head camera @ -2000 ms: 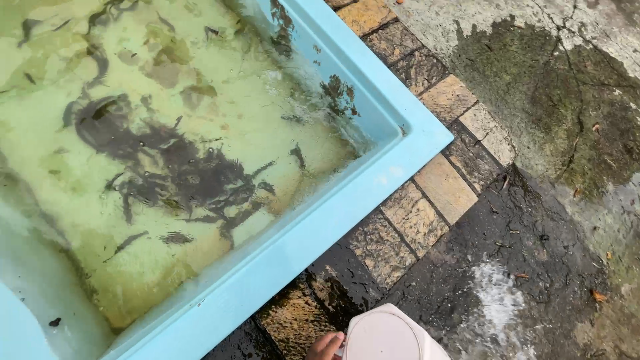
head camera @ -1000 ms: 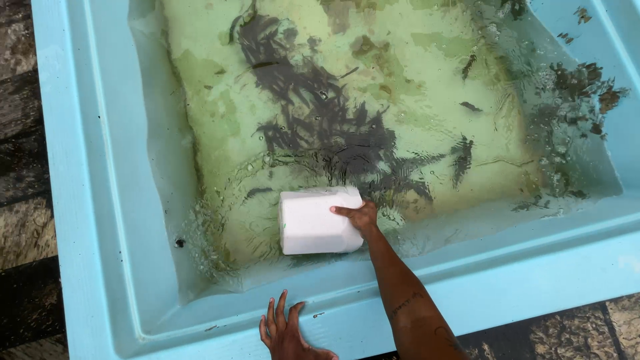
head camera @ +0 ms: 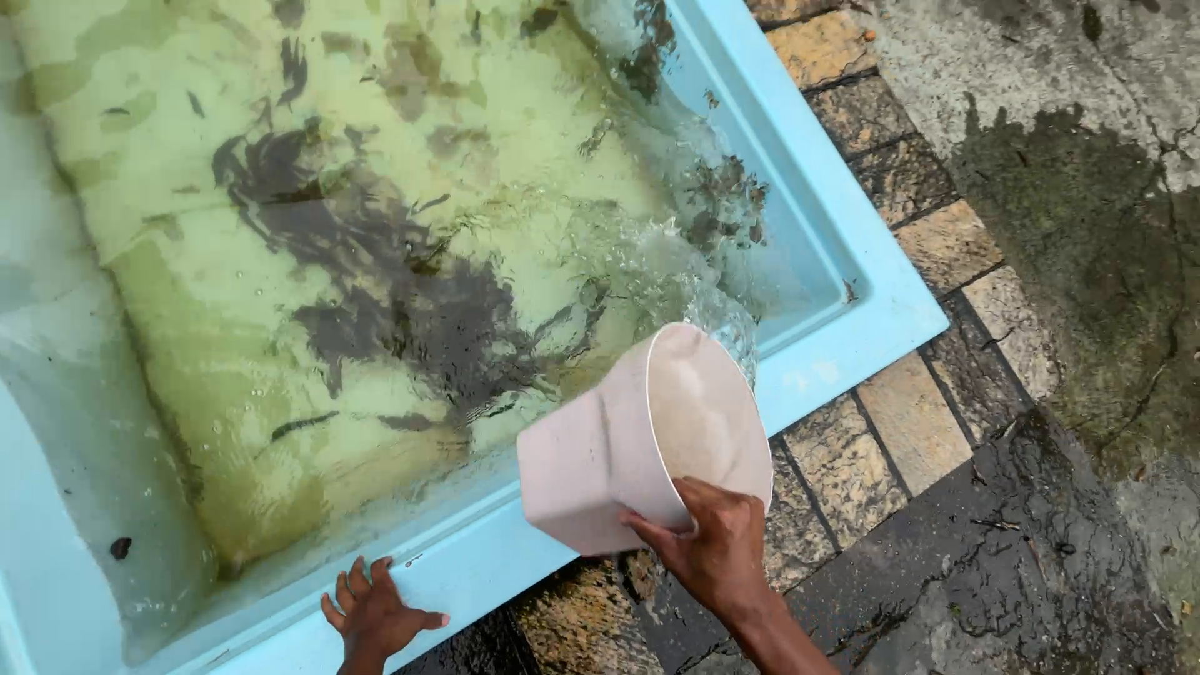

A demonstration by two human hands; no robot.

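My right hand (head camera: 708,544) grips the rim of a pale pink plastic container (head camera: 581,459), thumb on its outer side. The container is tilted over the near edge of a light blue tub (head camera: 844,366), its wide mouth toward the right, with water inside. Splashing water shows just beyond the mouth. My left hand (head camera: 377,607) rests with spread fingers on the tub's near rim and holds nothing. Shallow greenish water (head camera: 525,187) fills the tub, and a dense group of dark fish (head camera: 375,272) lies in the middle.
Dark clumps (head camera: 727,197) cling to the tub's right inner wall. A border of stone tiles (head camera: 914,422) runs along the outside of the tub. Beyond it lies wet, cracked concrete (head camera: 1078,234) with dark patches. A small dark bit (head camera: 120,547) sits at the lower left inside the tub.
My right hand has lifted the container from the water to the tub's near edge and tilted it. My left hand now rests on the rim. The view has shifted and turned.
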